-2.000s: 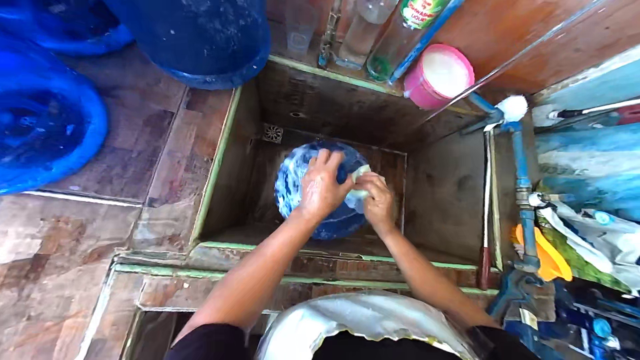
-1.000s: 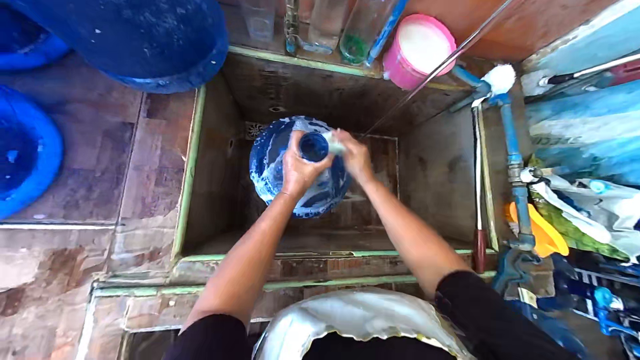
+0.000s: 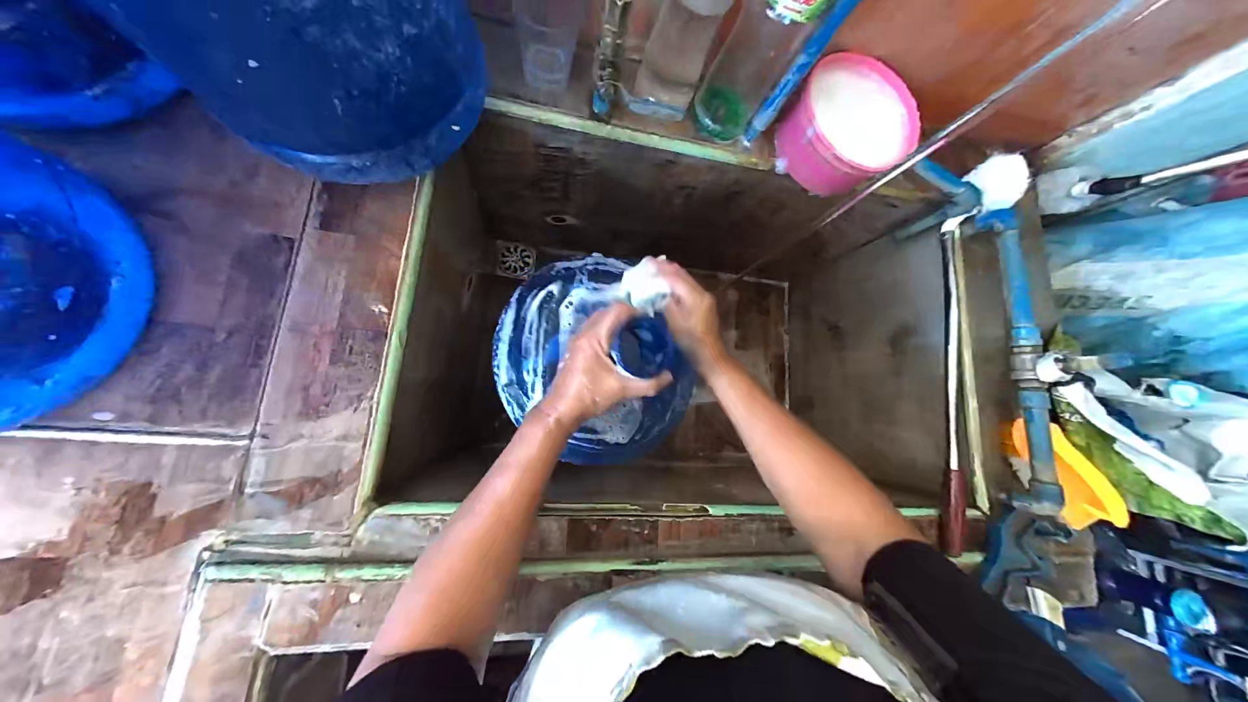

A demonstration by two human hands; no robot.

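A large blue water container [image 3: 531,341], streaked with white suds, stands in the tiled sink basin. Its round neck [image 3: 643,349] points up toward me. My left hand [image 3: 595,375] is curved around the left side of this neck, thumb and fingers spread against it. In my right hand [image 3: 690,310], just beyond the neck's upper right edge, is a white sudsy scrubbing pad or cloth [image 3: 645,285]. Foam covers much of the container's top. The container's lower part is hidden from above.
The sink's green-edged rim [image 3: 395,341] surrounds the work, with a drain grate [image 3: 516,258] at its back left corner. A pink bucket [image 3: 848,122] and bottles [image 3: 726,102] line the back ledge. Blue tubs [image 3: 122,283] stand left. Blue pipes [image 3: 1024,322] run along the right.
The neck was under my hands two seconds ago and shows between them now. My right hand with the white pad has shifted toward the neck's far side since one second ago.
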